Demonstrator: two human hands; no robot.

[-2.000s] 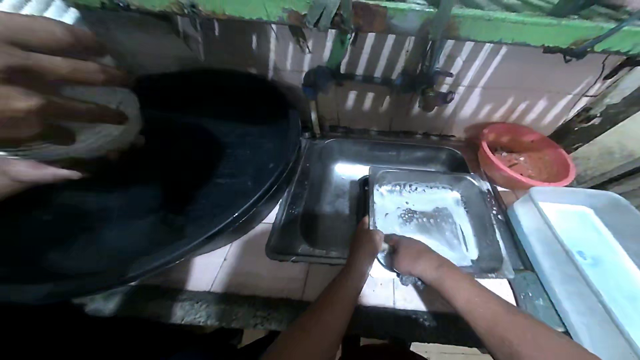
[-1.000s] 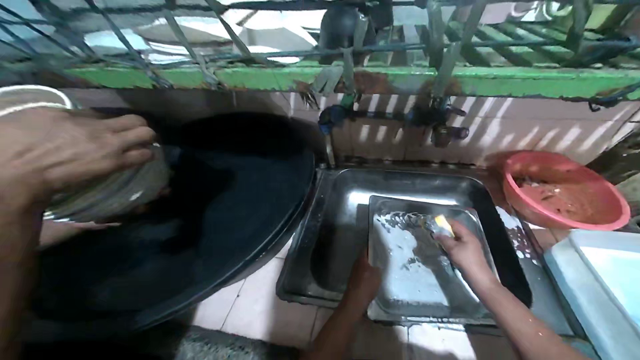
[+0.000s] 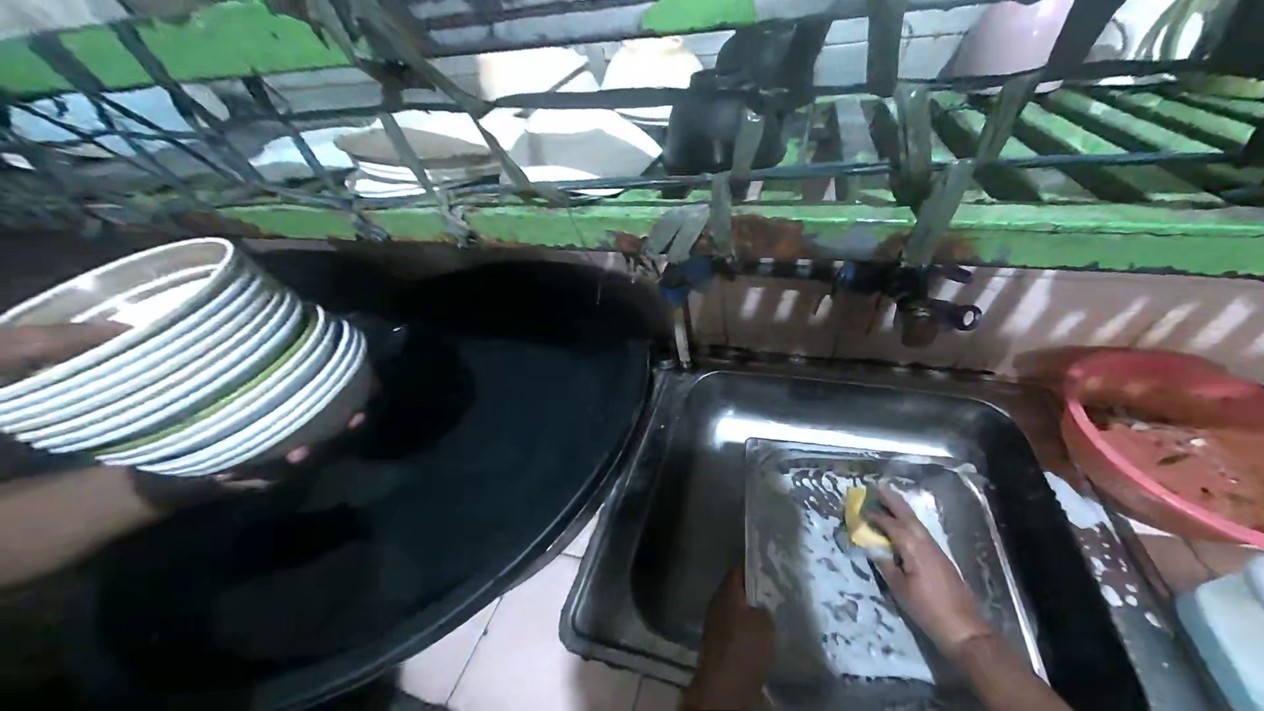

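A rectangular metal tray [image 3: 869,622] with suds and water on it lies tilted in the stainless steel sink [image 3: 681,523]. My left hand [image 3: 739,632] grips the tray's left edge, its fingers partly hidden. In my right hand [image 3: 918,568] is a yellow sponge [image 3: 865,518] with a darker side, pressed on the tray's soapy surface. Two wall taps, one of them a dark tap [image 3: 923,311], are above the sink's back edge.
At left, another person's hands hold a tilted stack of white bowls [image 3: 188,365] over a large black basin [image 3: 494,494]. A red plastic basin [image 3: 1165,464] with murky water and scraps stands right of the sink, near a pale container [image 3: 1229,617]. A green dish rack [image 3: 592,225] spans above.
My right hand has moved from the tray's near edge onto its surface with the sponge. The other person's stack of bowls now shows fully at left. The view has shifted.
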